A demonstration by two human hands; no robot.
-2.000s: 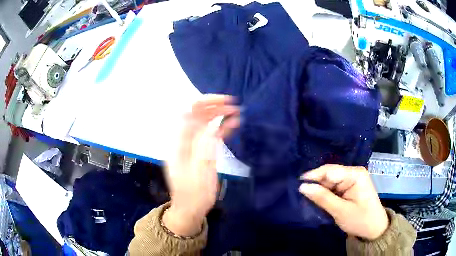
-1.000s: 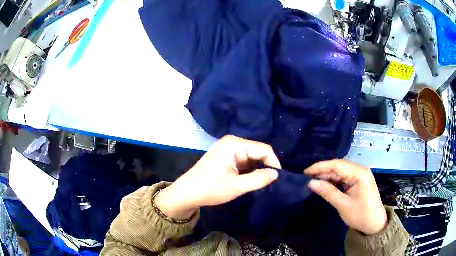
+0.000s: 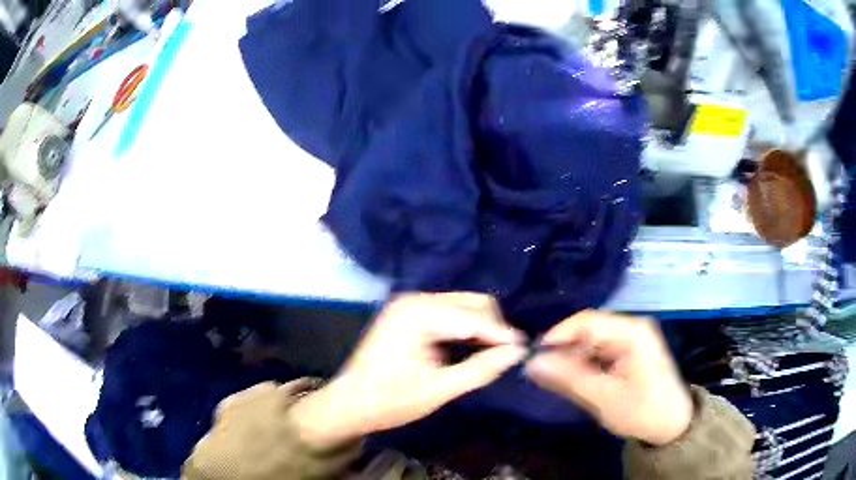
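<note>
The navy garment piece [image 3: 404, 169] lies bunched on the white table and hangs over its front edge. Its right part lies by the needle area and looks purple under the lamp. My left hand [image 3: 422, 361] pinches the dark fabric edge between thumb and fingers just in front of the table edge. My right hand [image 3: 610, 370] pinches the same edge, its fingertips close beside those of my left hand. The picture is blurred, so I cannot tell whether the fingertips touch. The cloth below the hands is dark and partly hidden by them.
The overlock machine with a yellow label [image 3: 719, 120] stands at the right, a brown round dish [image 3: 782, 198] beside it. Orange-handled scissors [image 3: 130, 89] lie at the far left, near an off-white second machine [image 3: 38, 150]. A navy garment pile [image 3: 155, 384] sits below the table edge at left.
My left hand came from above the table at left to the fabric edge and took hold. Both hands have since moved closer together. The view has shifted, so the table things sit higher and further left.
</note>
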